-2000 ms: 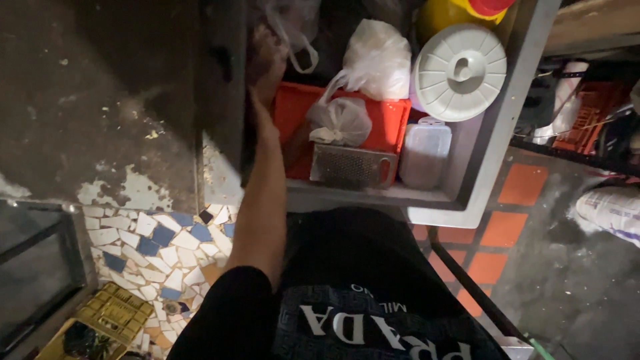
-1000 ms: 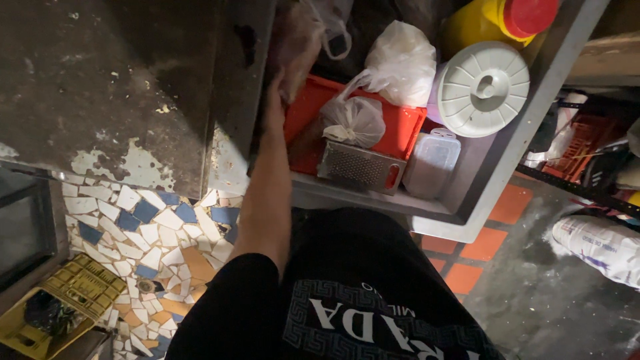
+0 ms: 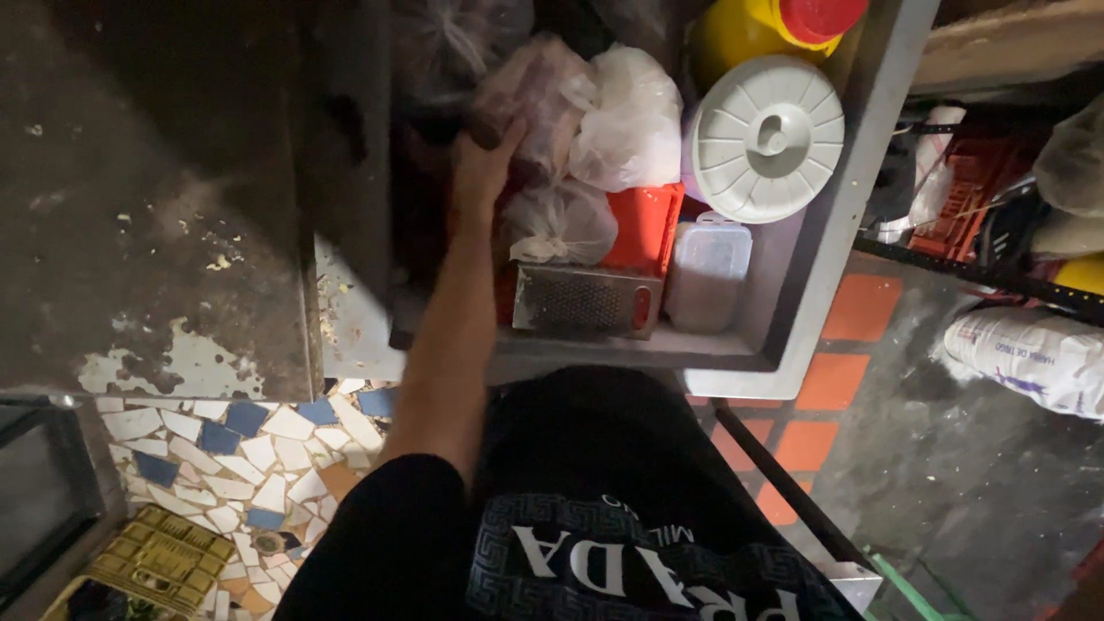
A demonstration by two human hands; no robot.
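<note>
My left hand [image 3: 493, 159] reaches into a grey open container like a chest or deep drawer [image 3: 798, 285]. Its fingers are on a clear plastic bag of pinkish contents [image 3: 542, 103], possibly meat. A white knotted bag [image 3: 628, 121] touches that bag on the right. Below them a smaller knotted clear bag [image 3: 562, 222] lies by a red plastic tray [image 3: 642, 228]. A metal box grater [image 3: 586, 302] lies on its side along the tray's near end. My right hand is out of view.
Inside, to the right, are a round white-lidded tub [image 3: 768, 142], a lidded clear container [image 3: 709, 274] and a yellow container with a red lid [image 3: 768, 26]. A stained dark surface [image 3: 155, 216] lies left. A yellow crate [image 3: 155, 556] stands on the mosaic floor, lower left.
My left hand has moved rightward within the container with the bag of pinkish contents, which now rests against the white bag.
</note>
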